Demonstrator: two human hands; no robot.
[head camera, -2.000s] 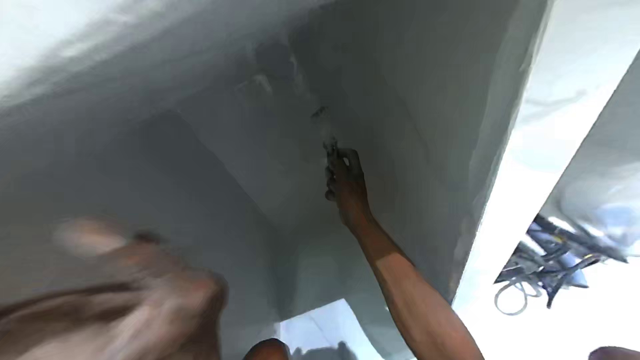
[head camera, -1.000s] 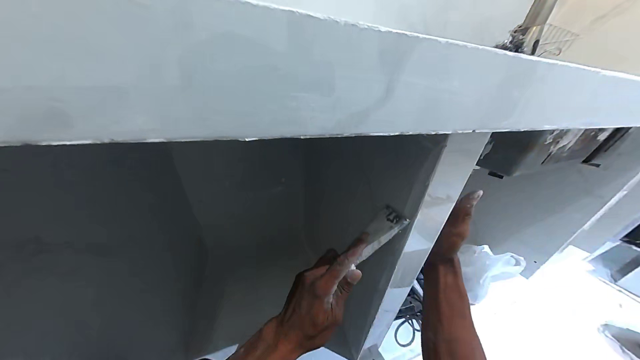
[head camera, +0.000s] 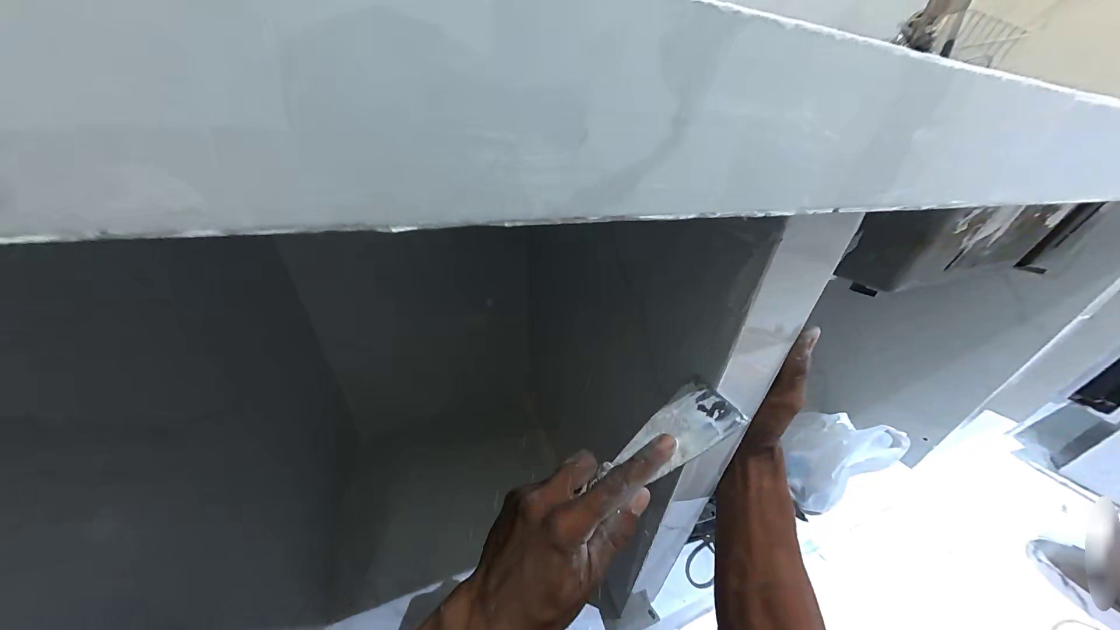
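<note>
My left hand (head camera: 569, 534) is closed around a putty knife (head camera: 687, 429), a finger extended along its smeared metal blade. The blade's tip lies at the pale front edge (head camera: 766, 328) of a grey upright panel (head camera: 652, 306). My right hand (head camera: 783, 385) is on the far side of that edge, resting against the panel, with one fingertip showing and the other fingers mostly hidden. No tool shows in it.
A wide grey slab (head camera: 490, 122) with a rough white edge spans the top. Right of the panel are a grey box-like object (head camera: 910, 245), a clear plastic bag (head camera: 836, 455) and a dark cable (head camera: 697, 560). The recess lies left.
Two seconds ago my right hand held a tool deep in the recess; now my left hand holds the putty knife at the panel's edge and my right is beyond it. The view has shifted greatly.
</note>
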